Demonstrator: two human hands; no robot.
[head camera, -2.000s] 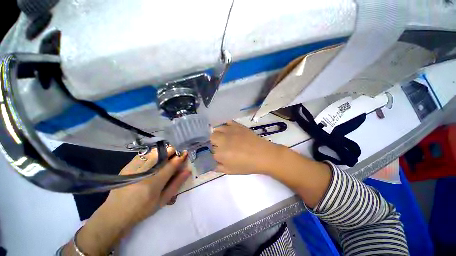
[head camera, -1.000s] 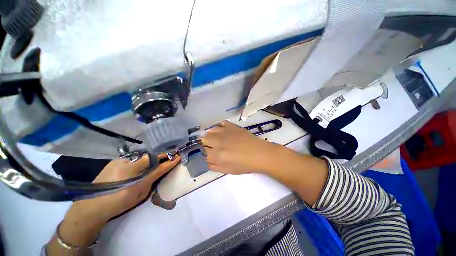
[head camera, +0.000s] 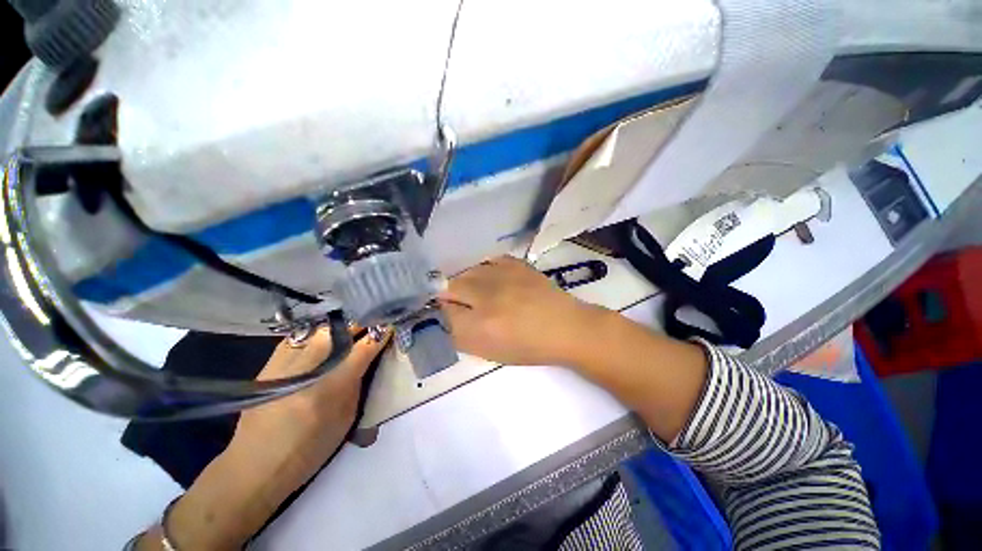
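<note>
A black cut panel (head camera: 194, 409) lies under and beside my left hand (head camera: 296, 414), left of the needle area. My left hand is flat on it, its fingertips at the presser foot, partly hidden by the curved metal guard. My right hand (head camera: 506, 312) is bent at the right side of the grey block (head camera: 434, 347), fingers curled; whether it holds fabric is hidden. The white sewing machine head (head camera: 323, 97) with a blue stripe and a grey ribbed knob (head camera: 377, 282) covers the needle.
A crumpled black strip (head camera: 716, 296) lies right of my right hand, by a white label (head camera: 711, 239). Card flaps (head camera: 603, 178) hang on the head. A dark flat case (head camera: 896, 199) lies at far right. Measuring tape (head camera: 517, 484) runs along the front edge. A red crate (head camera: 931, 318) and blue bin (head camera: 861, 420) are below.
The black panel beside my left hand has shifted and shows more toward the front left. My left hand is turned more steeply toward the needle. The camera view has shifted slightly.
</note>
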